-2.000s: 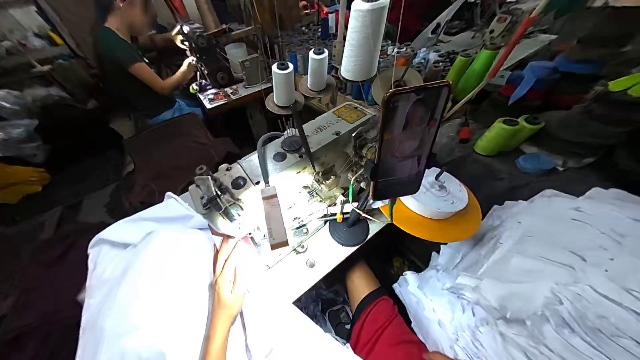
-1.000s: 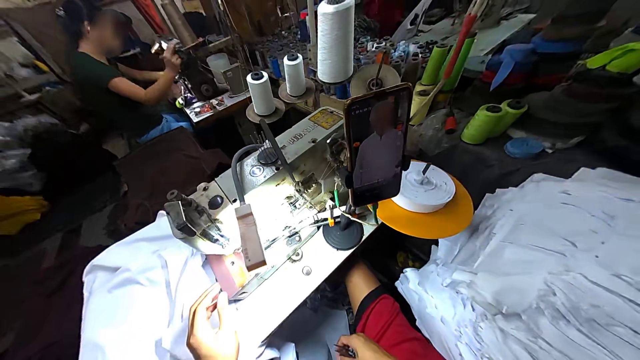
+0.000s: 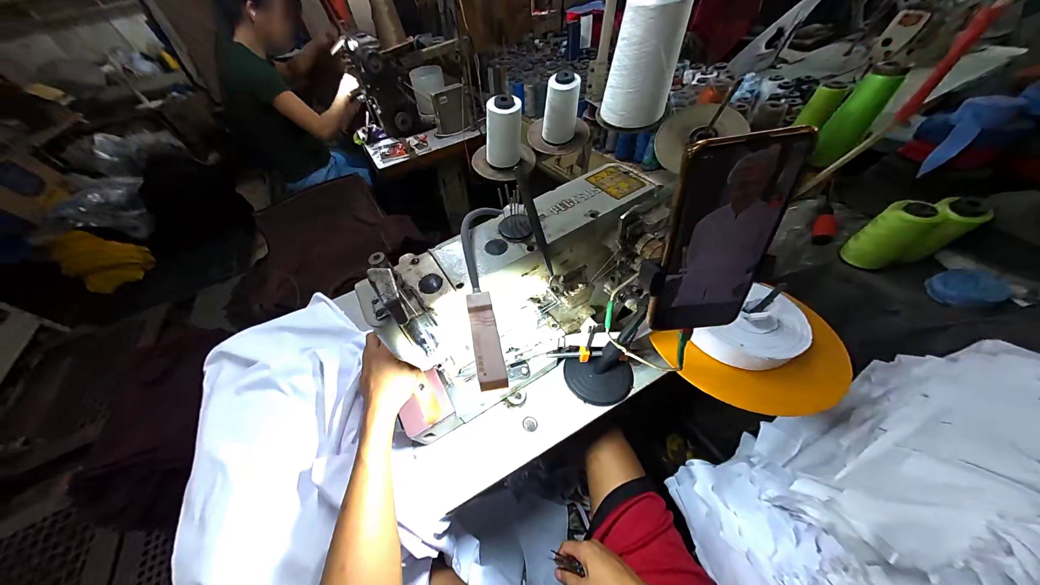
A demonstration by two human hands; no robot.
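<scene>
My left hand [image 3: 388,375] is at the needle end of an industrial sewing machine [image 3: 520,252], its fingers behind the presser area and against white fabric [image 3: 272,422]. That fabric hangs over the machine's left end and down toward my lap. My right hand [image 3: 597,563] is low by my red shorts, closed on a small dark metal tool, perhaps thread snips [image 3: 567,562]. A lamp bar [image 3: 487,341] on a bent neck lights the machine bed. A phone [image 3: 731,231] stands on a round black base [image 3: 599,380] at the right.
White cut fabric pieces [image 3: 886,479] are piled at the right. A roll of white tape [image 3: 756,333] lies on an orange disc [image 3: 821,382]. White thread cones [image 3: 503,134] stand behind the machine; green cones [image 3: 894,236] lie further right. A person [image 3: 276,114] works at another machine.
My left hand has moved from the machine's front edge up to the needle end by the fabric. My right hand remains low near my leg.
</scene>
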